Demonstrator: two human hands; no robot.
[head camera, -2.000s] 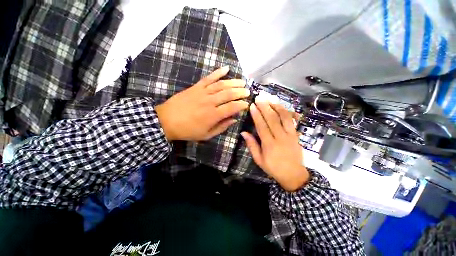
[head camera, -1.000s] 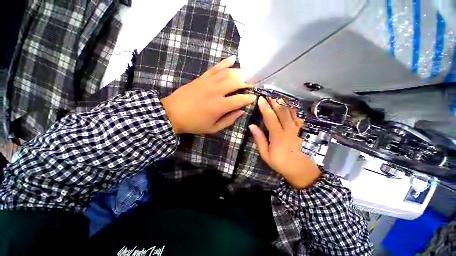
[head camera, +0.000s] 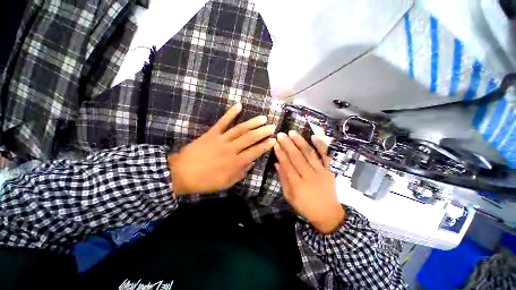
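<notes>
A dark plaid panel (head camera: 195, 73) lies on the white table in front of me, with a dark seam line running down under my hands. My left hand (head camera: 223, 153) rests flat on the panel, fingers spread, left of the seam. My right hand (head camera: 305, 175) lies on the cloth just right of the seam, its fingertips close to the left ones and beside the sewing machine's needle area (head camera: 317, 124). Neither hand grips anything visibly. The needle itself cannot be made out. Gingham oversleeves cover both forearms.
The white machine head (head camera: 396, 209) extends to the lower right. More plaid cloth (head camera: 42, 73) hangs at the left. Blue denim (head camera: 104, 249) shows below my left sleeve. A blue-striped white cover (head camera: 441, 56) is at the upper right. A blue bin (head camera: 452, 266) stands at the lower right.
Since one second ago, both hands have shifted down and slightly left on the cloth, away from the needle area. The left fingers are more spread. The view has shifted a little.
</notes>
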